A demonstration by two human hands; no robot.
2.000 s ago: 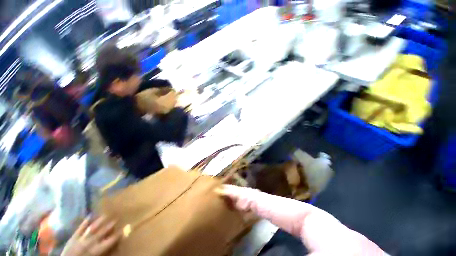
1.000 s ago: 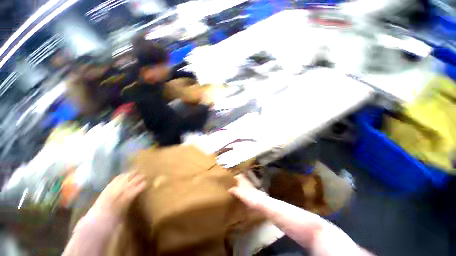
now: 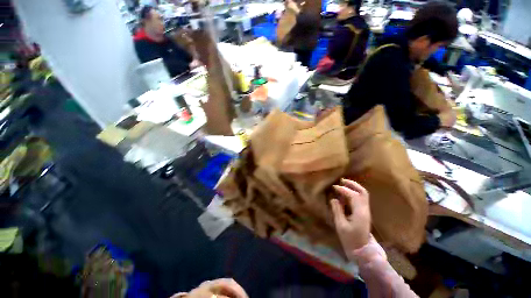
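Observation:
A brown bag body (image 3: 314,145) stands among the stack of folded brown bag bodies (image 3: 262,204) on the bench. Another brown bag body (image 3: 387,174) stands close on its right. My right hand (image 3: 352,215) is in front of the gap between these two, thumb and fingers curled and apart, with nothing visible held; whether the fingertips touch the brown material cannot be told. My left hand (image 3: 215,289) is at the bottom edge, mostly cut off, and what it holds is hidden.
A person in dark clothes (image 3: 384,87) works at the right bench; others sit behind. A tall brown panel (image 3: 215,87) and a red and green thread cone (image 3: 185,115) are on the left bench. A white pillar (image 3: 87,52) and dark floor (image 3: 116,180) lie left. Thin brown straps (image 3: 451,189) lie right.
The view has swung left, bringing in the stack and pillar. The brown bag body that was between my hands is now away from my left hand, which has dropped to the bottom edge.

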